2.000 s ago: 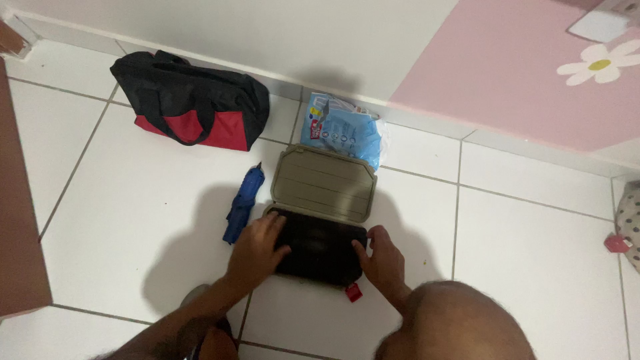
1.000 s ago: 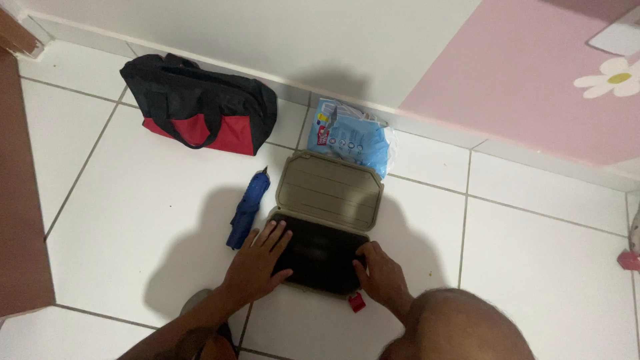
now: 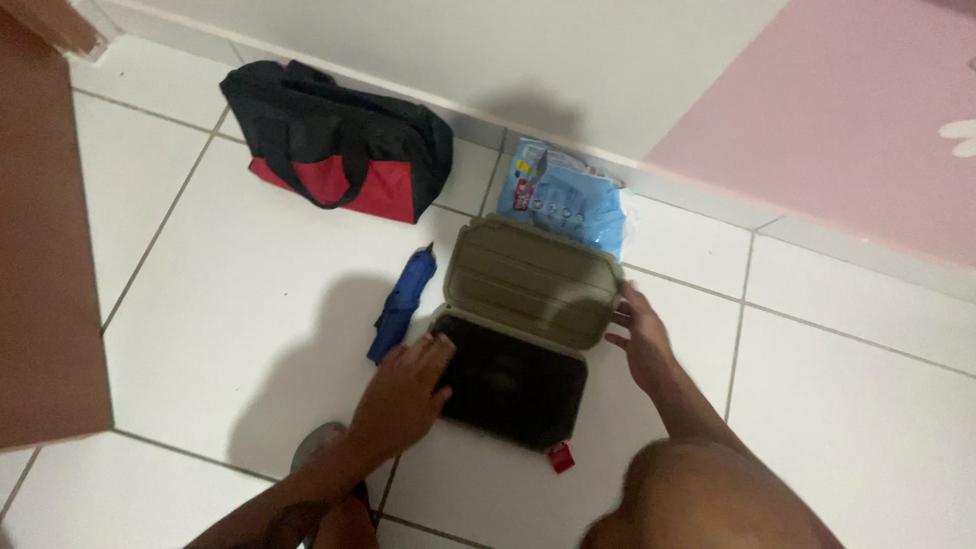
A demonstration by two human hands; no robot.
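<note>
An olive-green plastic case lies unfolded on the floor, its lid [image 3: 534, 282] laid back and its lower half filled by a black insert [image 3: 511, 381]. My left hand [image 3: 408, 389] rests on the left edge of the lower half, fingertips over the black surface. At the lid's right edge is my right hand [image 3: 640, 335], fingers slightly bent and apart; whether it touches the lid I cannot tell. A red latch or tab [image 3: 561, 457] sticks out at the case's front right corner. Left of the case lies a blue tool [image 3: 404, 305] with a dark pointed tip.
A black and red fabric tool bag [image 3: 343, 145] stands by the wall at the back left. Behind the lid lies a light-blue plastic package [image 3: 572, 198] bearing writing. My knee [image 3: 686, 496] is at the lower right, and a brown surface [image 3: 46, 252] borders the left side.
My right hand has moved from the right edge of the case's lower half up to the lid's right edge. My left hand stays at the left edge.
</note>
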